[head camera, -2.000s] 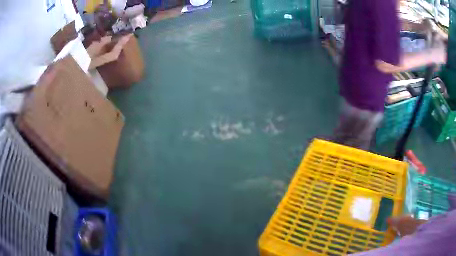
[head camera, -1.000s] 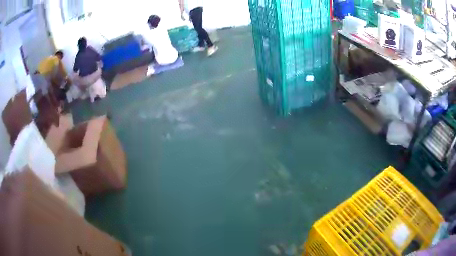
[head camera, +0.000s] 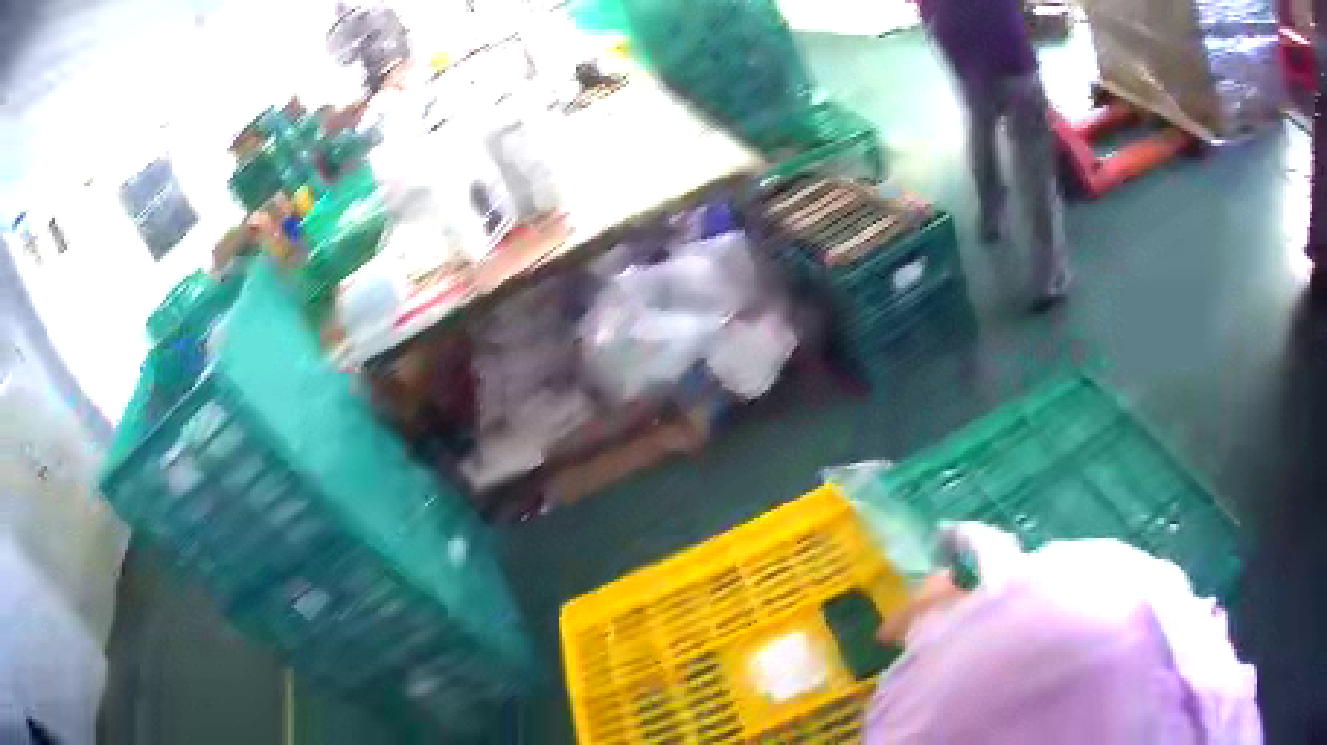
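A yellow slatted crate (head camera: 699, 604) with a white label is at the bottom middle, tilted and cut off by the lower edge. My right hand (head camera: 927, 604) is at its right end, by the handle opening, and holds the crate there; the fingers are blurred and partly hidden. A pale purple sleeve covers the arm. A green crate (head camera: 1070, 473) lies just right of and behind the yellow one, partly hidden by the sleeve. Clear plastic shows between the two crates. My left hand is not in view.
Stacked green crates (head camera: 320, 539) stand at left. Behind is a bench (head camera: 640, 138) with white bags (head camera: 684, 320) beneath. A filled green crate (head camera: 902, 284) stands at its right end. A person (head camera: 1004, 131) stands at upper right, near a red pallet jack (head camera: 1128, 146).
The view has swung right, bringing the bench and green crate into sight. The yellow crate now sits nearer the middle, still with my right hand at its end.
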